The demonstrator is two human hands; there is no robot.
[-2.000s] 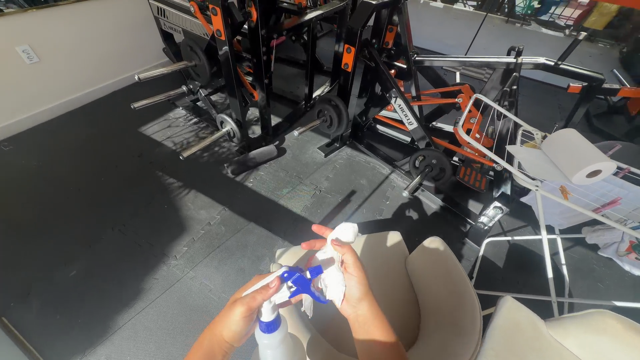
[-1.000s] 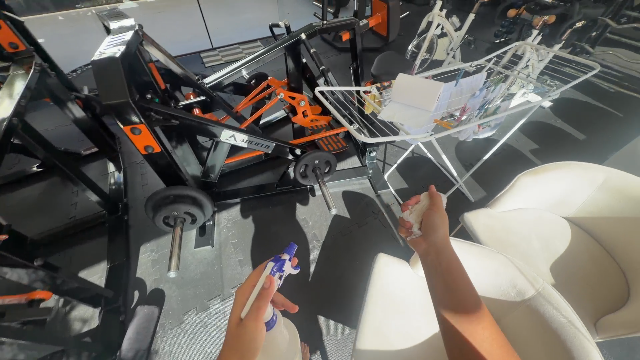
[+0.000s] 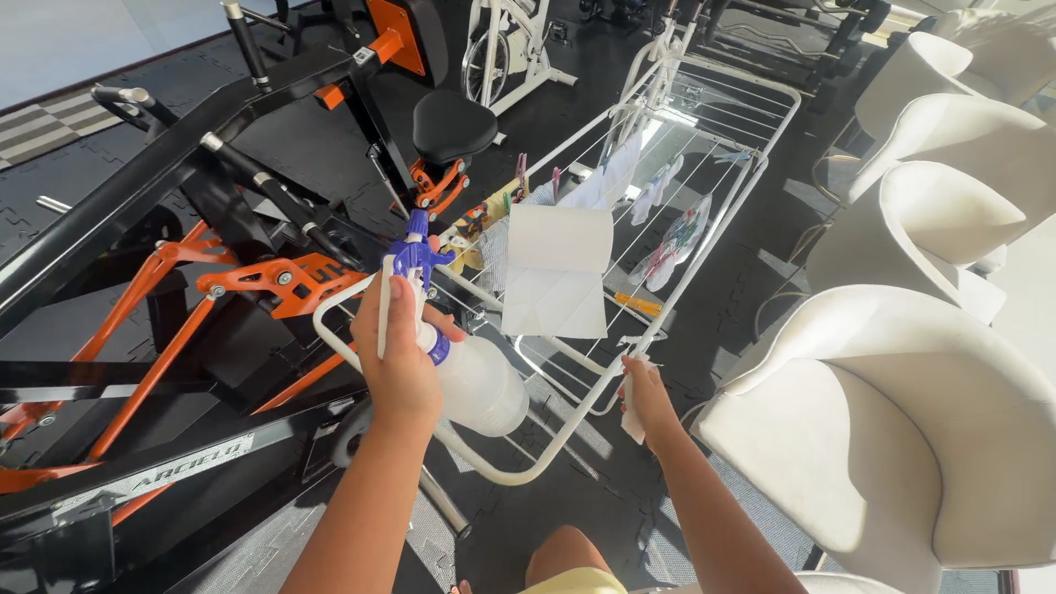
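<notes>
My left hand [image 3: 404, 355] is closed around the neck of a translucent spray bottle [image 3: 483, 388] with a blue and white trigger head, held over the near left end of a white wire drying rack [image 3: 540, 470]. Beside the rack's near right corner, my right hand [image 3: 649, 396] grips a crumpled white paper towel [image 3: 633, 408]; whether the fingers touch the frame I cannot tell. A paper towel roll [image 3: 561, 239] lies on the rack's wires with a loose sheet hanging toward me. Small clothes [image 3: 606, 177] and clothespins are on the wires behind it.
Black and orange gym equipment [image 3: 280, 280] fills the left side. Several cream upholstered chairs [image 3: 841, 445] line the right. An exercise bike [image 3: 511, 58] stands beyond the rack, and an orange-handled tool [image 3: 638, 304] lies near its right side. Dark interlocking mats [image 3: 511, 511] cover the floor.
The view has swung right and closer to the drying rack. Two seconds ago both hands were together at the spray head; now they are apart, still holding the bottle and the towel.
</notes>
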